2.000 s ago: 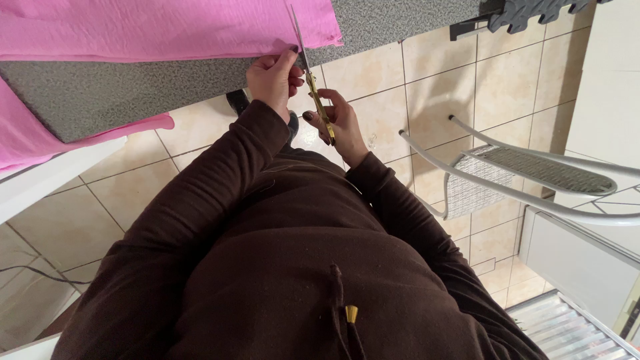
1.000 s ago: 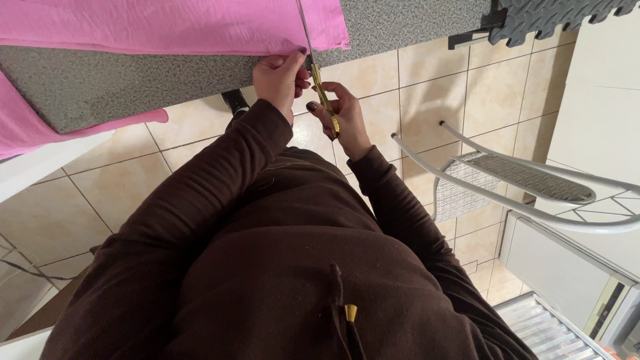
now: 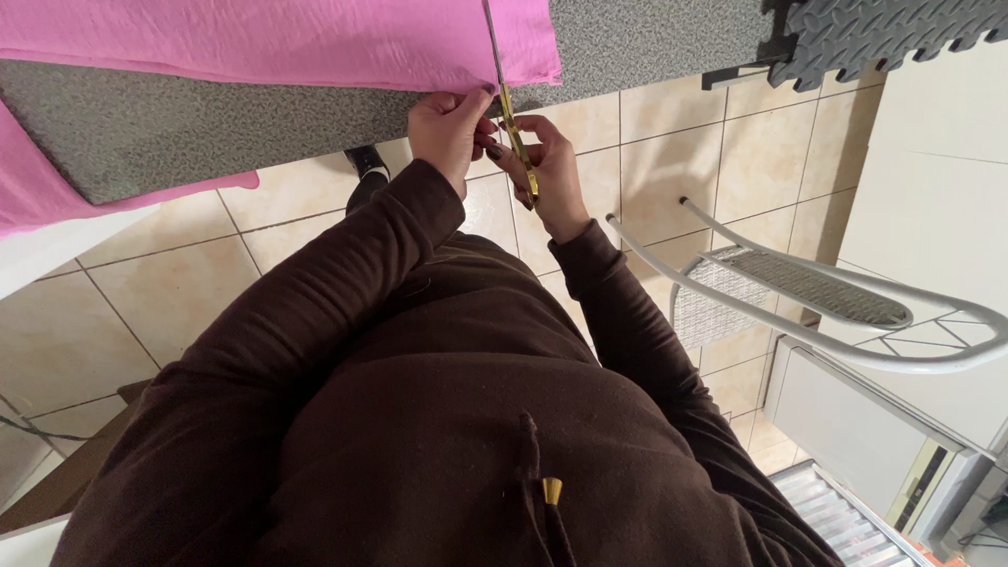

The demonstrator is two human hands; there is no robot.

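Observation:
Pink fabric (image 3: 315,39) lies over a grey speckled tabletop (image 3: 197,118), its edge running near the table's front edge. My left hand (image 3: 449,134) pinches the fabric's near edge between thumb and finger, close to the scissors. In my right hand (image 3: 551,161) are scissors with gold-coloured handles (image 3: 518,146); fingers and thumb are at the handles. The scissors' dark, narrow blades point away from me across the fabric, a short way in from its right end. How far the blades are apart cannot be told.
A black interlocking foam mat (image 3: 890,35) lies at the upper right, beside a dark bracket (image 3: 744,72) on the table edge. A white metal-framed chair with a woven seat (image 3: 720,295) stands at right on the tiled floor (image 3: 669,142). More pink fabric (image 3: 39,173) hangs at the left.
The scissors have turned slightly, and their blades now lie over the fabric a little further in from its right end than two seconds ago. The left hand still pinches the edge.

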